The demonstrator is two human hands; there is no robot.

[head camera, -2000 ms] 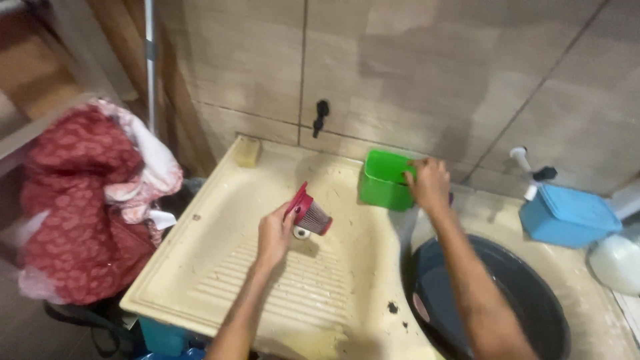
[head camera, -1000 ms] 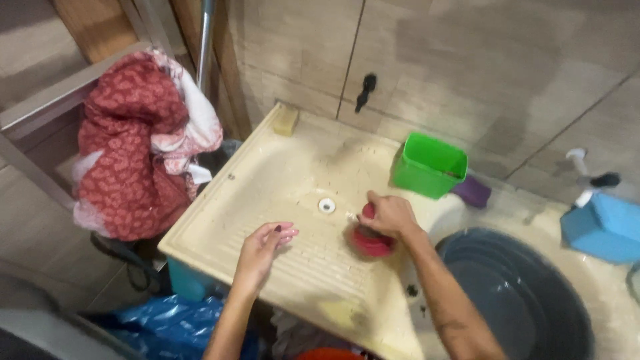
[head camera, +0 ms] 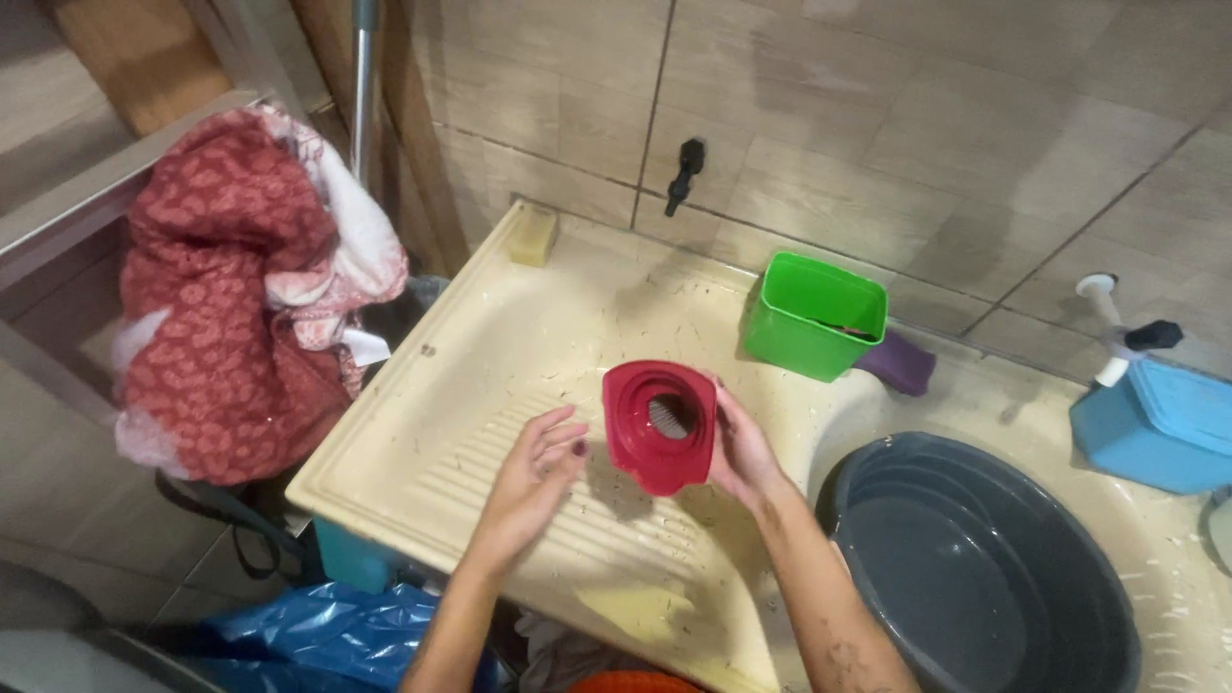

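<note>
A red plastic funnel-shaped piece with a round opening is held by its right edge in my right hand, above the ribbed washboard of the cream laundry sink. Through the opening a grey ribbed or mesh surface shows. My left hand is just left of the piece, fingers apart and holding nothing. Behind and to the right, a green plastic container stands on the sink's back ledge with something dark inside. Small dark specks are scattered over the sink's surface.
A dark grey basin fills the right bowl. Beside the green container lies a purple cloth or sponge. A blue container stands under a white tap. Soap sits in the back left corner; red patterned fabric hangs at left.
My right hand has left the green container, where it was two seconds ago, and now holds the red piece. My left hand, which held the red piece then, has let go of it.
</note>
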